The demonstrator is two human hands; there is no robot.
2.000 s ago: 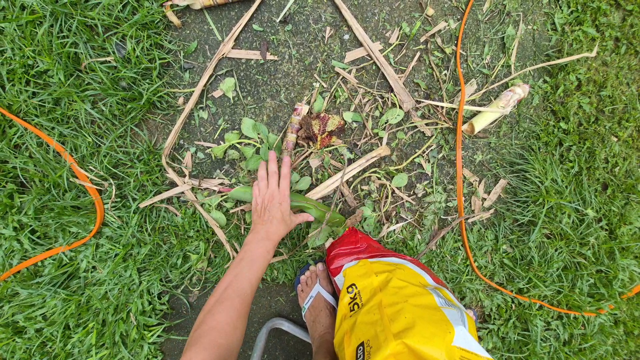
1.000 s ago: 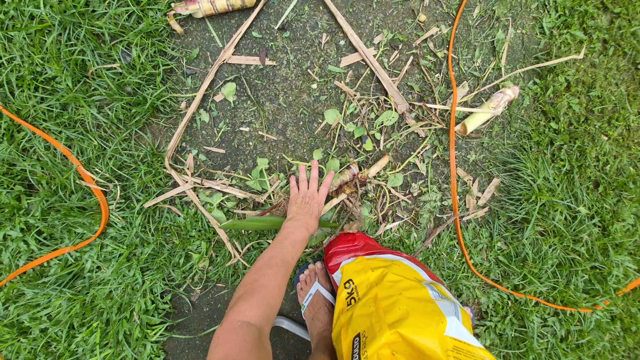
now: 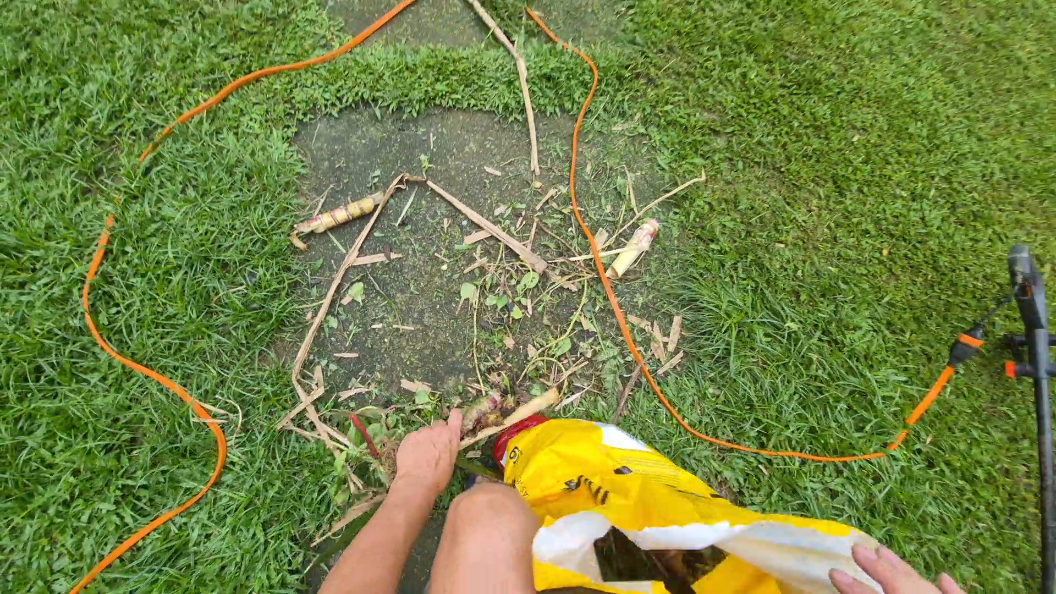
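My left hand [image 3: 429, 452] is low at the centre, closed around a bunch of plant debris: green leaves, a reddish stem [image 3: 364, 436] and dry bits stick out on its left. A ringed stalk piece [image 3: 481, 412] and a pale dry strip [image 3: 528, 407] lie at its right side. My right hand [image 3: 887, 571] shows only partly at the bottom right, fingers spread, beside the white inner rim of a yellow plastic bag [image 3: 627, 478]. The bag's mouth gapes, with dark plant matter inside. Whether the right fingers touch the rim cannot be told.
An orange extension cord [image 3: 615, 305] curves over the concrete slab [image 3: 412, 313] and grass, ending at a plug by a black tool [image 3: 1035, 346] on the right. Cut stalk pieces [image 3: 338, 216] [image 3: 634, 249], long dry strips [image 3: 487, 224] and scattered leaves lie on the slab.
My left hand has gone from flat and spread over the debris to closed on a bunch of it. My right hand and the bag's mouth have come into view as the view shifted widely.
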